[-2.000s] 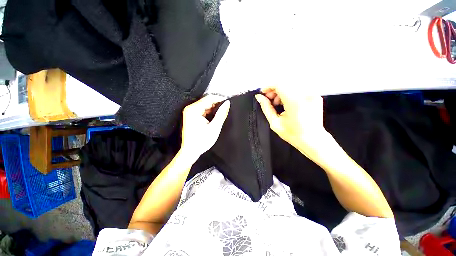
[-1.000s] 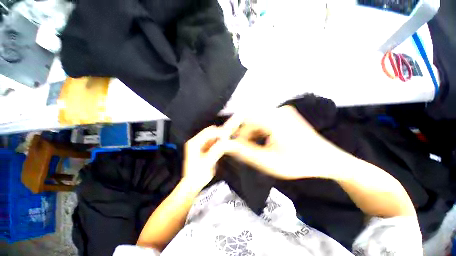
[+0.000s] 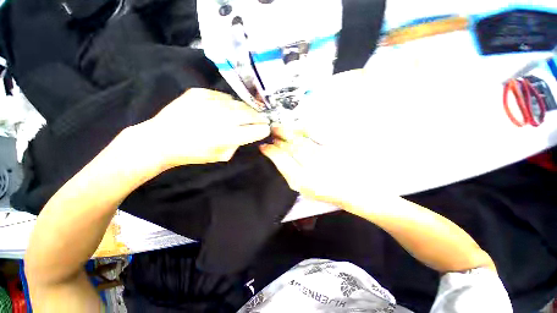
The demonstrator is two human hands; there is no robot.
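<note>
A large black garment piece [image 3: 177, 189] lies over the left of the white machine table and hangs over its front edge. My left hand [image 3: 207, 128] lies on the cloth, its fingertips pinching it at the needle area [image 3: 281, 101] of the sewing machine [image 3: 269, 36]. My right hand [image 3: 299, 159] is just to the right, its fingertips close to the left ones at the cloth's edge below the presser foot. The fingertips overlap, and what exactly the right fingers grip is hidden.
Scissors with red loop handles [image 3: 524, 102] lie on the right of the white table [image 3: 421, 140]. A black cloth strip [image 3: 360, 30] hangs over the machine head. A dark panel [image 3: 518, 32] is at upper right. Black cloth heaps [image 3: 488, 226] lie below the table edge.
Both hands have moved up from the table's front edge and lap to the needle area. The view has shifted and now shows the machine head. The small black piece on the lap no longer shows there.
</note>
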